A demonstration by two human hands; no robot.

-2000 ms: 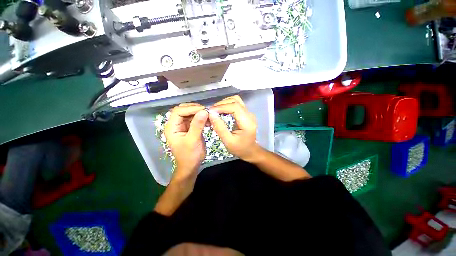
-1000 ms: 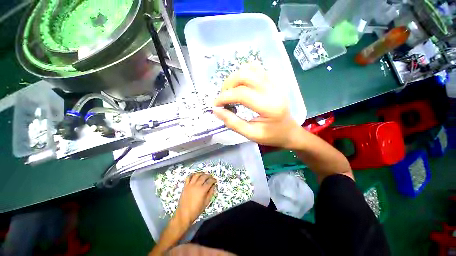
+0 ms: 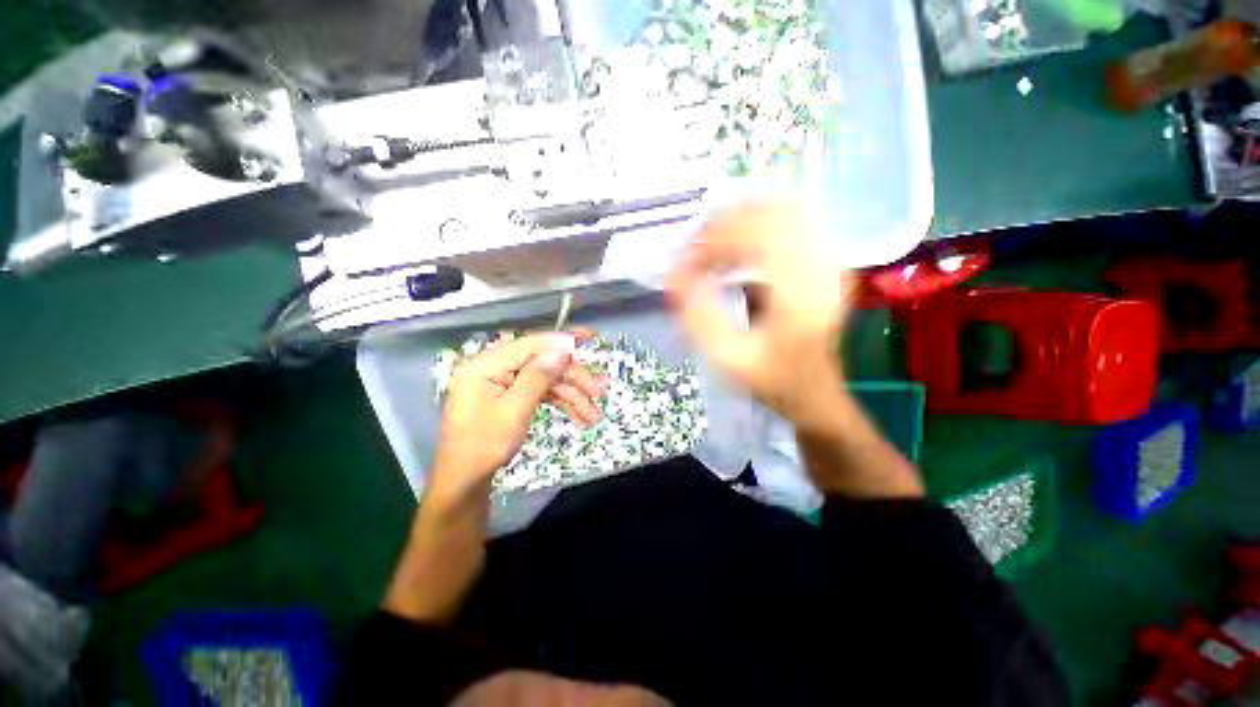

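Note:
My left hand [image 3: 495, 401] is over the lap tub [image 3: 391, 394]. Its thumb and fingers pinch a small thin part [image 3: 564, 310] that points up. The tub holds many small white-and-green parts [image 3: 650, 414]. My right hand [image 3: 774, 304] is blurred, raised near the front edge of the bench tub [image 3: 905, 180]; I cannot tell whether it holds anything. The bench tub also contains many small parts. The silver assembly fixture [image 3: 532, 152] is beyond my left hand, touched by neither hand.
A cylinder block [image 3: 194, 173] stands left on the bench. An orange bottle [image 3: 1181, 62] and a clear box [image 3: 974, 35] are at upper right. A red stool [image 3: 1029, 355], a blue bin [image 3: 1147, 463] and a green crate [image 3: 1002, 518] are at right. Someone's leg [image 3: 69, 483] shows at left.
My left hand has risen out of the parts in the lap tub with a small part pinched. My right hand has left the fixture, moving toward me and right. The view has shifted.

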